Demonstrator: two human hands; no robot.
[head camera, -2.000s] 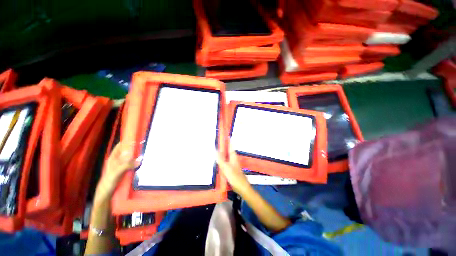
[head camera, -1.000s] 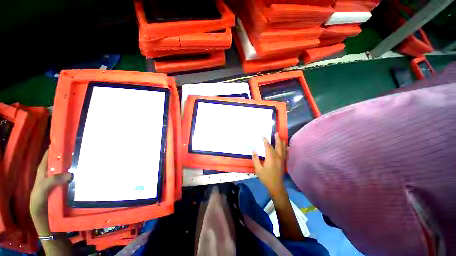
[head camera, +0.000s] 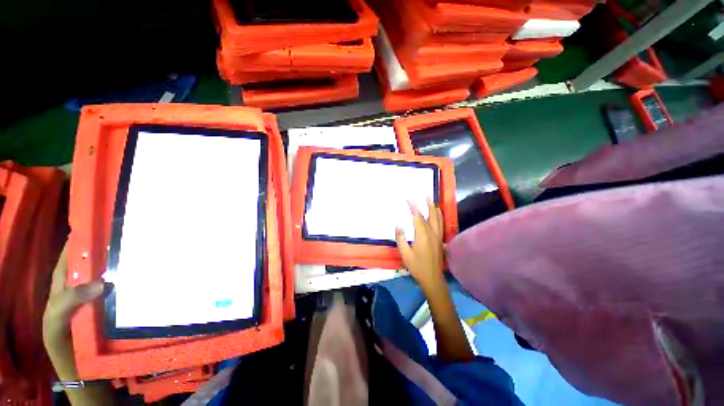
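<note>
A large tablet (head camera: 189, 230) with a lit white screen and black border lies in a red-orange foam tray (head camera: 179, 358). My left hand (head camera: 65, 305) grips this tray's left edge, thumb over the rim. A smaller lit tablet (head camera: 361, 198) lies in a second foam tray (head camera: 349, 255), to the right of the first. My right hand (head camera: 425, 244) rests with spread fingers on the right part of the smaller tablet's screen. A white pad (head camera: 317, 279) shows partly under the second tray.
Stacked trays (head camera: 298, 59) and more piles (head camera: 456, 55) stand at the back. A dark-screened tablet (head camera: 456, 162) in a tray lies right of the second tray. Other trays (head camera: 30, 262) lean at the left. A person's pink-lilac sleeve (head camera: 603, 270) fills the right side. A metal bar (head camera: 643, 44) crosses top right.
The view has swung right, so the trays sit further left. My right hand has left the large tray and moved onto the smaller tablet's screen. The pink-lilac sleeve has come closer.
</note>
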